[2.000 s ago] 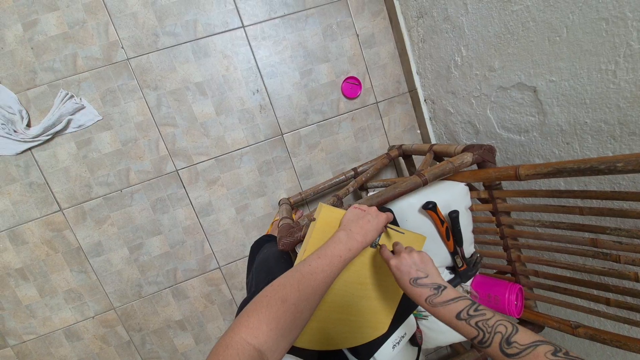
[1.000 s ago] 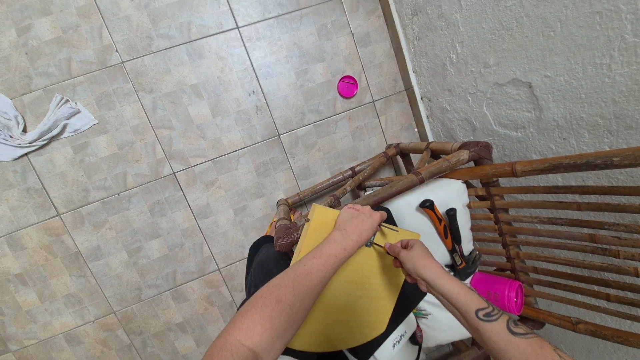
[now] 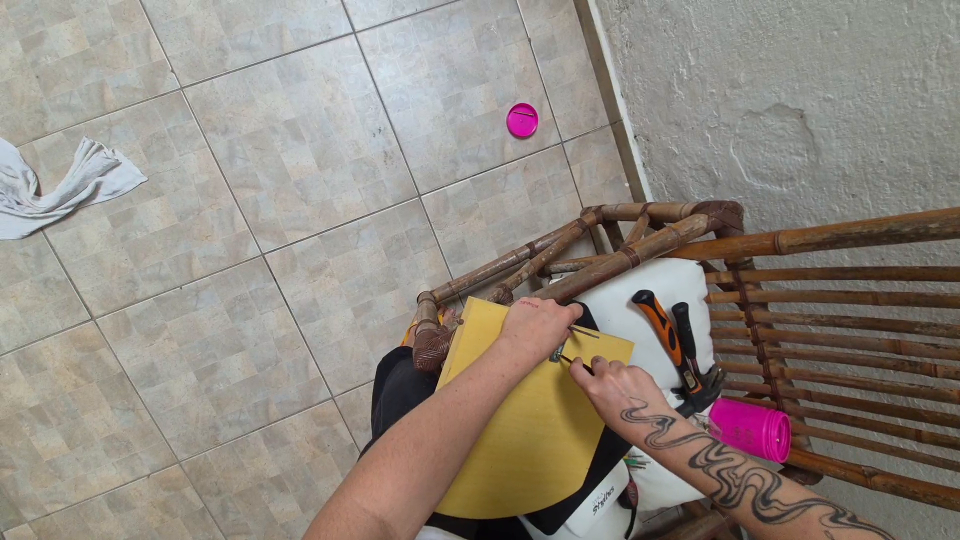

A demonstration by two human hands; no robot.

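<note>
A yellow sheet (image 3: 517,450) with a curved lower edge lies across my lap. My left hand (image 3: 536,328) rests on its upper part, the fingers bent around a small metal piece (image 3: 556,352) whose kind I cannot tell. A thin dark rod (image 3: 585,332) pokes out beside those fingertips. In the fingers of my right hand (image 3: 611,386) is a thin dark tool (image 3: 574,361), its tip at the small metal piece. Right of the hands, a claw hammer (image 3: 664,334) with an orange and black handle lies on a white cushion (image 3: 645,285), beside another black-handled tool (image 3: 684,330).
A pink plastic jar (image 3: 754,430) lies on its side by the bamboo chair's slatted back (image 3: 862,296). The chair's bamboo arm (image 3: 622,259) runs above the sheet. On the tiled floor are a pink lid (image 3: 522,120) holding a small thin piece and a white cloth (image 3: 67,195).
My right hand has shifted slightly about the small metal piece, its forearm changing angle. My left hand stays on the yellow sheet.
</note>
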